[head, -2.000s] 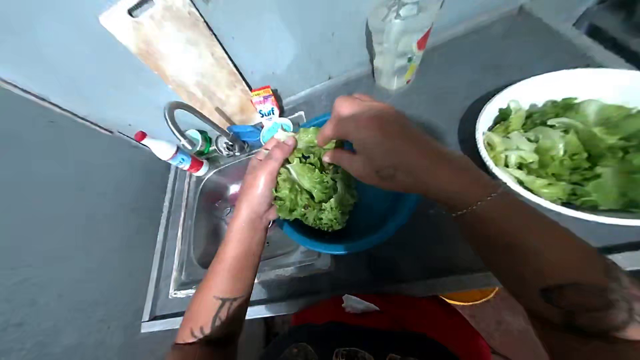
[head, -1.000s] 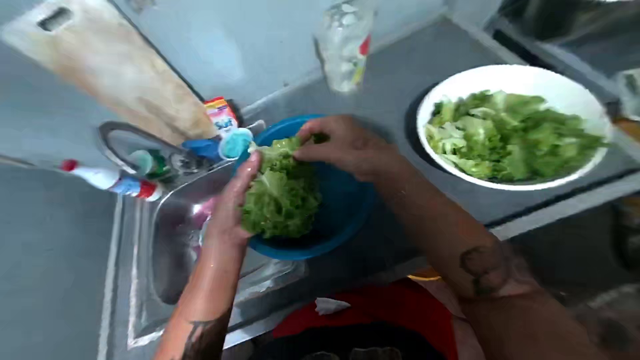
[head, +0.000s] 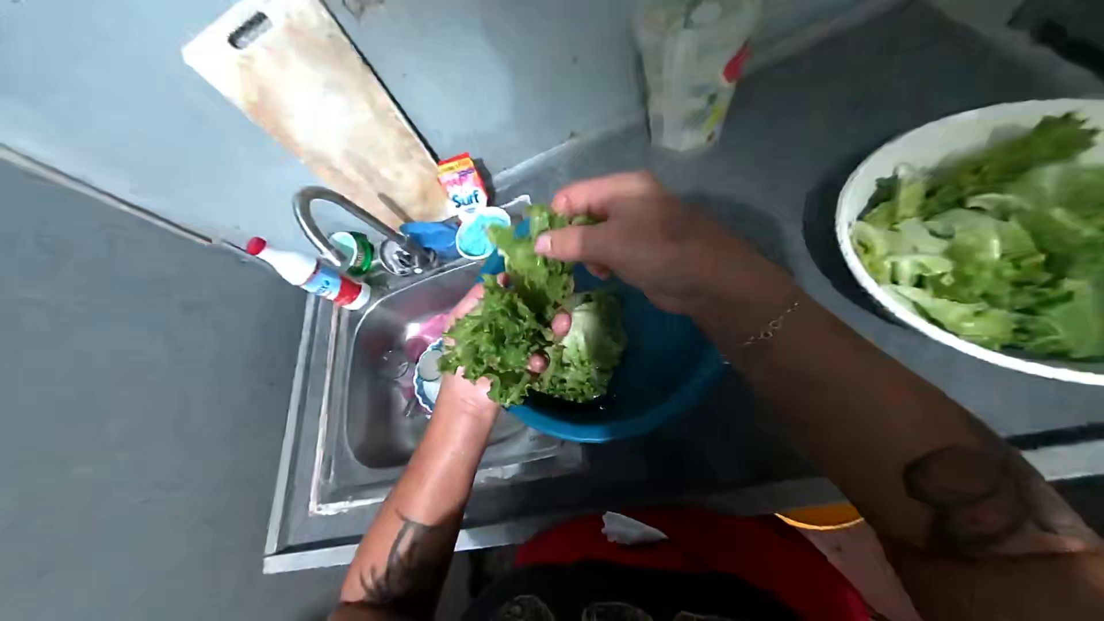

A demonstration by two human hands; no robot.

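Note:
Curly green lettuce leaves [head: 504,332] lie across my left hand [head: 470,379], whose fingertips show among the leaves. My right hand [head: 634,241] pinches the upper end of a leaf between thumb and fingers. Below and just right of the held leaves, a paler lettuce head [head: 591,341] is in the blue plastic basin [head: 655,418]; whether my left fingers also touch it, I cannot tell. At the right, a large white bowl [head: 871,280] holds many loose lettuce leaves [head: 992,259].
Left of the basin is a steel sink [head: 371,414] with dishes and a curved faucet [head: 323,203]. Behind stand a white bottle with a red cap [head: 297,267], a Surf packet [head: 461,183], a tub of blue paste [head: 479,233], a cutting board [head: 336,112] and a plastic pouch [head: 690,86].
The lettuce that was gathered in my left hand now shows as leaves over that hand, with a paler head beside them in the basin. My right hand still pinches at the top.

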